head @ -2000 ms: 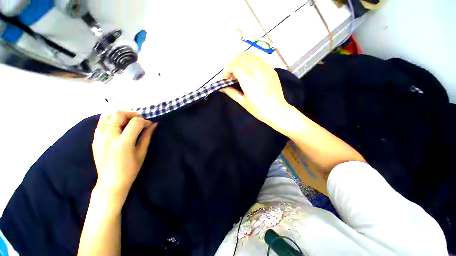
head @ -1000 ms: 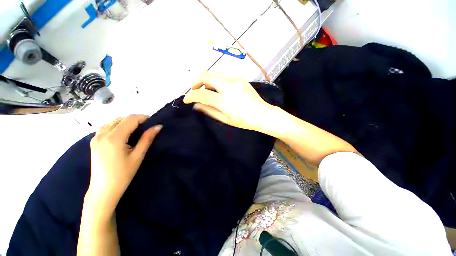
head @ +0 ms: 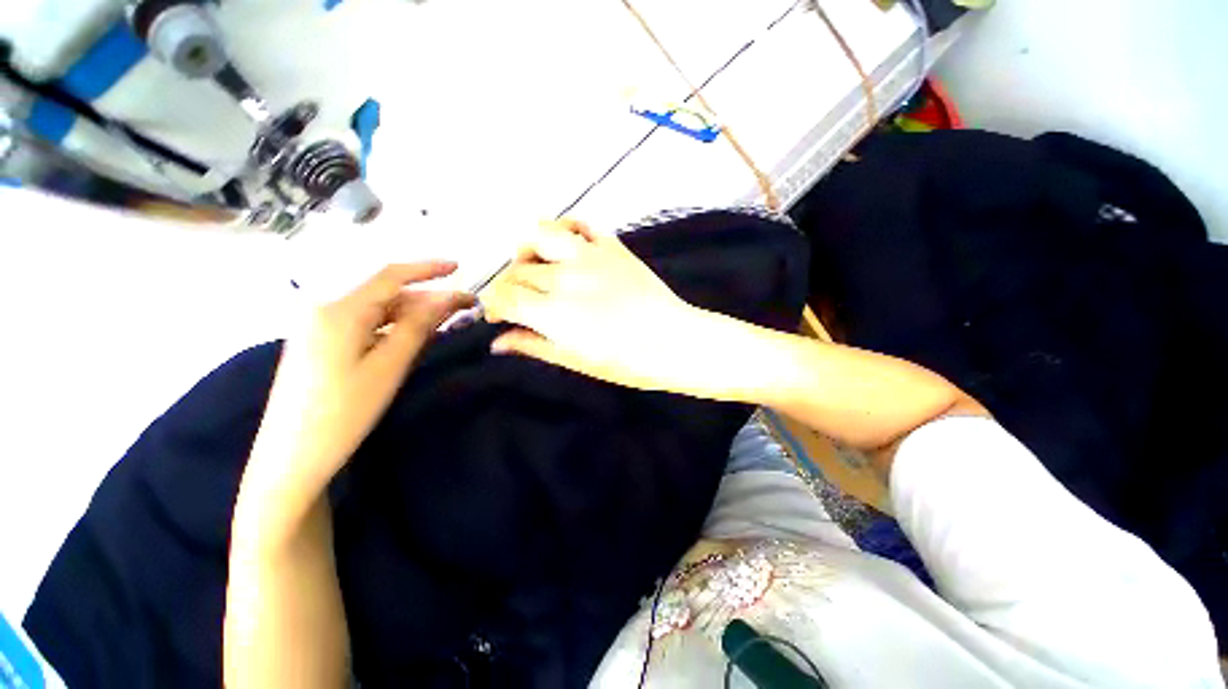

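Observation:
The dark cloth (head: 539,471) spreads over the white table's front and my lap. My left hand (head: 370,343) is at its upper edge, index finger extended, the other fingertips and thumb pinching the edge. My right hand (head: 572,310) lies just right of it, fingers curled over the same edge, thumb lower on the cloth. A small bit of checked strip (head: 462,319) shows between the hands; the rest there is hidden. More checked edging (head: 673,214) shows thinly right of my right hand.
The machine head with its tension dial (head: 323,171) is at upper left. Blue snips (head: 677,123) lie on the white table (head: 498,108), crossed by tan bands. A dark cloth heap (head: 1010,310) is at right. Cardboard (head: 842,464) shows beneath my right forearm.
The long checked strip stretched between my hands earlier is now mostly out of sight. My right hand has moved left along the edge, close to my left hand. The camera view has shifted.

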